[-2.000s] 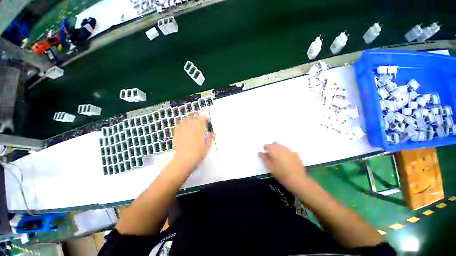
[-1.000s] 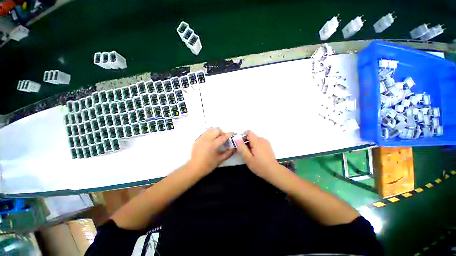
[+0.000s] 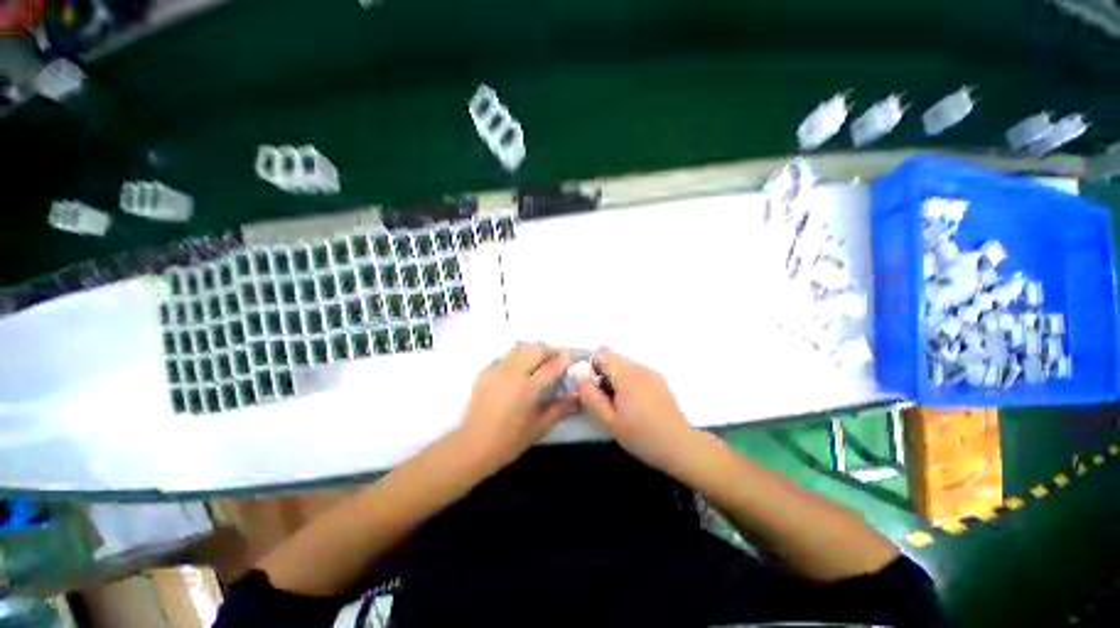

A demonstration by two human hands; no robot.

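Note:
My left hand (image 3: 516,390) and my right hand (image 3: 633,399) meet at the front edge of the white work sheet (image 3: 651,288). Between their fingers is a small white charger housing (image 3: 575,375), mostly covered. The left fingers grip it from the left. The right fingertips touch its right end, at a small dark spot; whether they hold a separate small part cannot be told. Tight rows of white housings (image 3: 295,294) with dark openings face up to the left of my hands.
A loose pile of small white inserts (image 3: 817,270) lies beside the blue parts bin (image 3: 900,282) at right. The dark green conveyor belt (image 3: 663,98) beyond carries grouped units at left and single units at right. An orange-yellow box (image 3: 956,466) stands below the bin.
From two seconds ago, my left hand has come from the rows and my right from farther right, meeting around a housing. Over the last second they stay together; the view has shifted slightly.

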